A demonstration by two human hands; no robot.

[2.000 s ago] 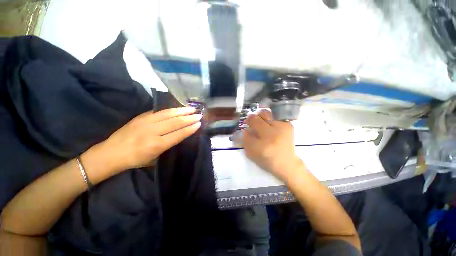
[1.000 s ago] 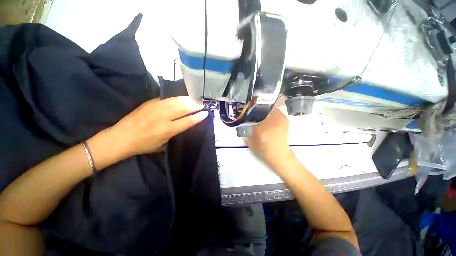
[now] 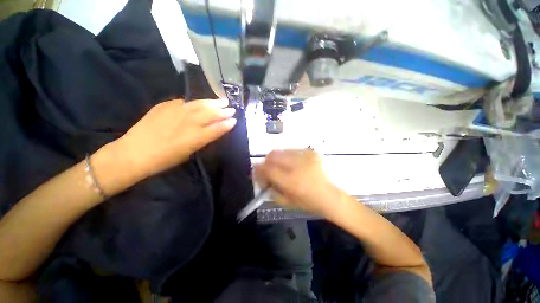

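Large dark cloth (image 3: 136, 231) fills the left side, and its right edge lies under the needle area of the white sewing machine (image 3: 379, 71). My left hand (image 3: 177, 136) lies flat on the cloth, fingertips beside the lit presser foot (image 3: 232, 93). My right hand (image 3: 293, 177), slightly blurred, is right of the cloth near the front table edge. It holds a thin grey pointed tool (image 3: 253, 205), perhaps tweezers, angled down-left over the cloth edge. A small dark and metal attachment (image 3: 274, 118) stands right of the foot.
A round grey knob (image 3: 322, 68) sticks out from the machine head. A measuring strip (image 3: 355, 206) runs along the front table edge. A dark pad (image 3: 462, 167) and a clear plastic bag (image 3: 515, 165) lie at the right. Dark cloth (image 3: 456, 248) is below the table.
My right hand has moved from beside the foot toward the front edge, and the grey tool now shows in it. My left hand remains on the cloth. The camera view has shifted.
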